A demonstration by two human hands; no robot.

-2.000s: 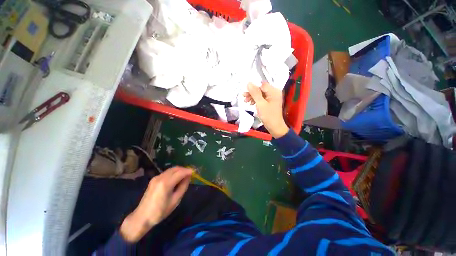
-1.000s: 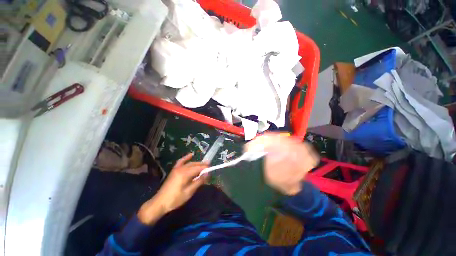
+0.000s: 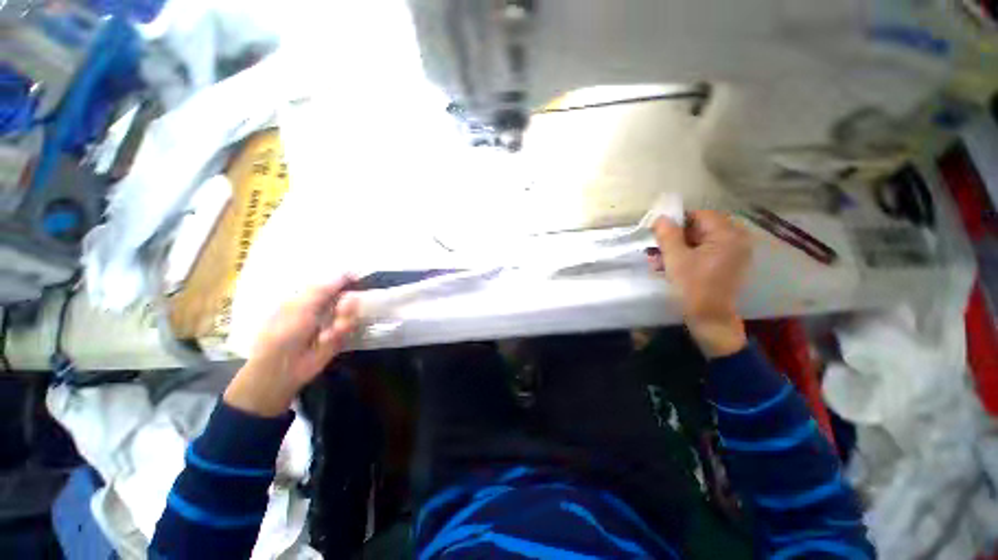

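A long white strip (image 3: pixel 525 273) is stretched across the front of the white sewing table, between my two hands. My left hand (image 3: pixel 293 339) holds its left end near the table's front edge. My right hand (image 3: pixel 706 263) pinches its right end, with a small white tip standing up above the fingers. The sewing machine's presser foot and needle (image 3: pixel 507 129) are above and behind the strip, not touching it. The strip is blurred and overexposed, so its folds are hard to tell.
Brown cardboard with dark characters (image 3: pixel 250 219) lies at the table's left. White fabric (image 3: pixel 148 219) is heaped beyond it. Dark red thread snips (image 3: pixel 790 234) lie right of my right hand. More white fabric hangs low left (image 3: pixel 164 438) and lies low right (image 3: pixel 892 394), by red crate parts.
The view has turned from the red crate to the machine table. My hands have moved apart over the table's front, and the white strip now spans between them.
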